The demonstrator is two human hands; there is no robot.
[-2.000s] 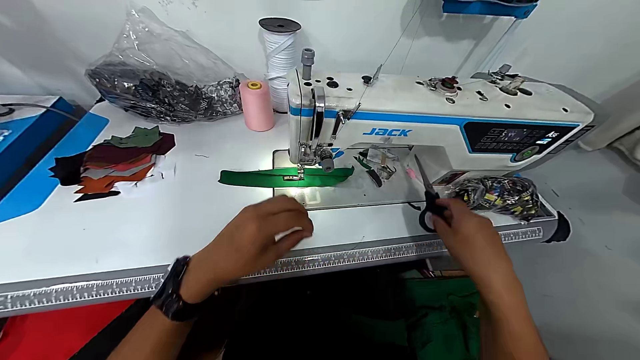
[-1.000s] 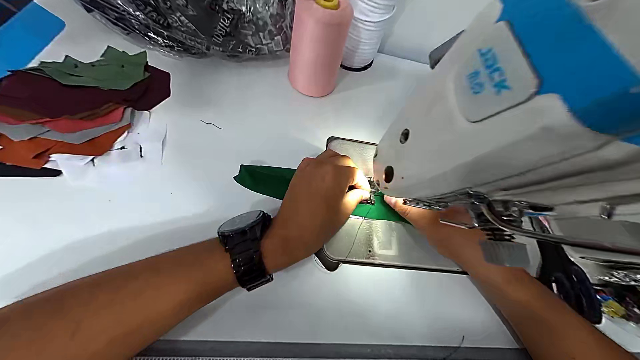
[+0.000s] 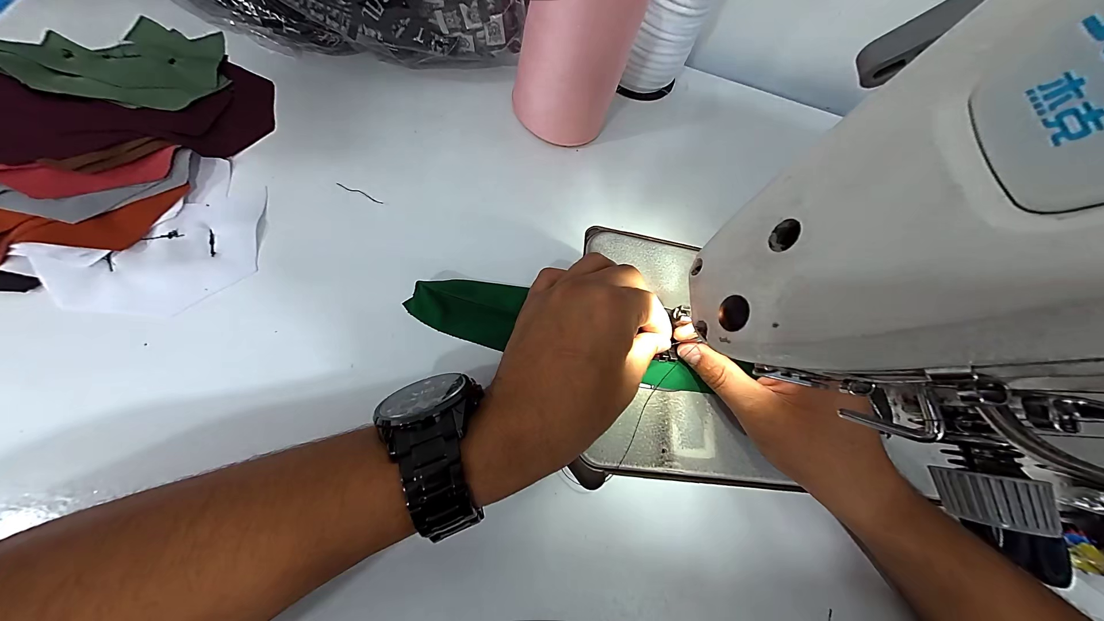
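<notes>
A folded green fabric strip (image 3: 470, 312) lies across the metal needle plate (image 3: 655, 431) of a white sewing machine (image 3: 862, 216). My left hand (image 3: 578, 354), with a black watch (image 3: 431, 453) on the wrist, is over the strip, its fingertips pinched close to the presser foot. From the other side my right hand (image 3: 793, 414) reaches under the machine head, thumb and a fingertip meeting the left fingertips at the needle area. Whether a thread is pinched between them is hidden. A dark thread (image 3: 636, 431) runs from the strip over the plate.
Stacked fabric pieces (image 3: 138, 129) in several colours lie at the far left. A pink thread cone (image 3: 573, 69), a white spool (image 3: 664, 43) and a plastic bag of dark labels (image 3: 414, 26) stand along the back. A loose thread (image 3: 360, 192) lies on the white table.
The view has moved much nearer to the needle area. Both hands have come together at the presser foot. Two seconds ago my right hand held black-handled scissors; it no longer does.
</notes>
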